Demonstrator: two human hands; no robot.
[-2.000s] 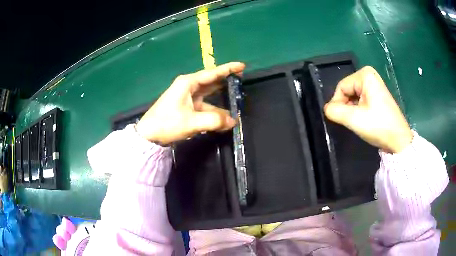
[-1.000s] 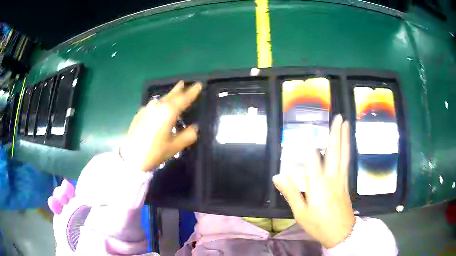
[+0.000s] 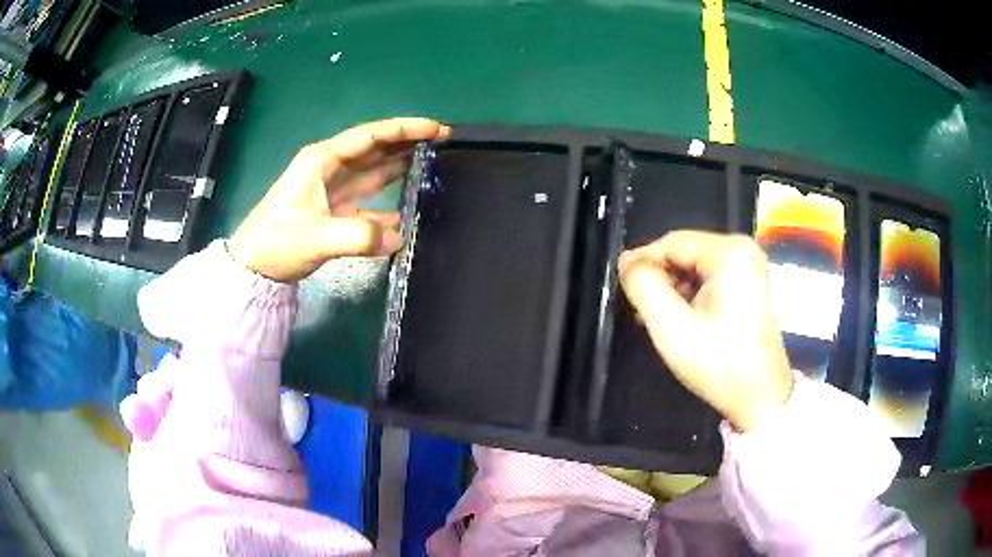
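Observation:
The phone tray (image 3: 728, 229) has four slots. My left hand (image 3: 310, 207) holds one smartphone (image 3: 400, 283) on its long edge at the left slot, fingers at its upper part. My right hand (image 3: 718, 316) pinches a second smartphone (image 3: 611, 294) by its upper half; this phone also stands on edge in the second slot. Their faces are barely visible. In the two right slots, a third smartphone (image 3: 803, 234) and a fourth smartphone (image 3: 908, 316) lie flat, screens lit orange and white. My right hand and sleeve partly cover the third one.
Another tray with dark phones (image 3: 228, 98) lies at the left on the green surface (image 3: 522, 65), and more trays show at the far left edge. A yellow stripe (image 3: 718, 71) runs behind the tray. A pink and white fan (image 3: 147, 413) is beside my left sleeve.
The two left phones lay flat a second ago and now stand on edge in my hands. My right hand has left the lit phone. The tray appears further right in view.

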